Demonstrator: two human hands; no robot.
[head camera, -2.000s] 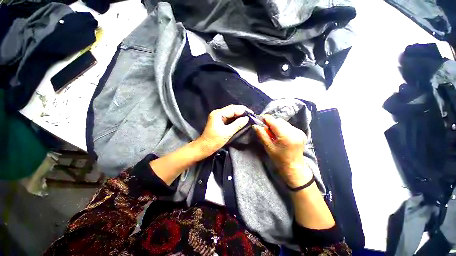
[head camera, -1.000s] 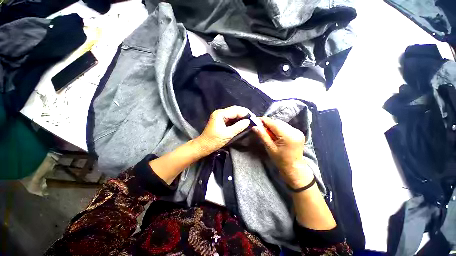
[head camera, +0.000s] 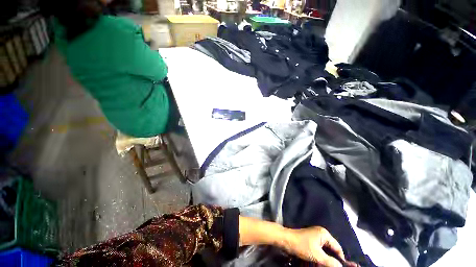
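My left hand (head camera: 317, 247) is at the lower right of the middle, partly cut off by the bottom edge. Its thumb and fingers are pinched on a dark edge of the denim jacket (head camera: 237, 174). The jacket lies spread on the white table, grey wrong side up at the left, with a black part (head camera: 313, 201) beside it. My right hand is out of the picture, and so is any tool in it.
A phone (head camera: 228, 114) lies on the white table (head camera: 209, 78) beyond the jacket. Black and grey jackets (head camera: 282, 57) are heaped beyond and right. A person in green (head camera: 115, 78) sits on a wooden stool (head camera: 156, 161) at left. A green crate (head camera: 36, 221) stands lower left.
The view has swung up and to the left, bringing in the person in green, stool and crates. My right hand has left the picture, and my left hand now shows near the bottom edge.
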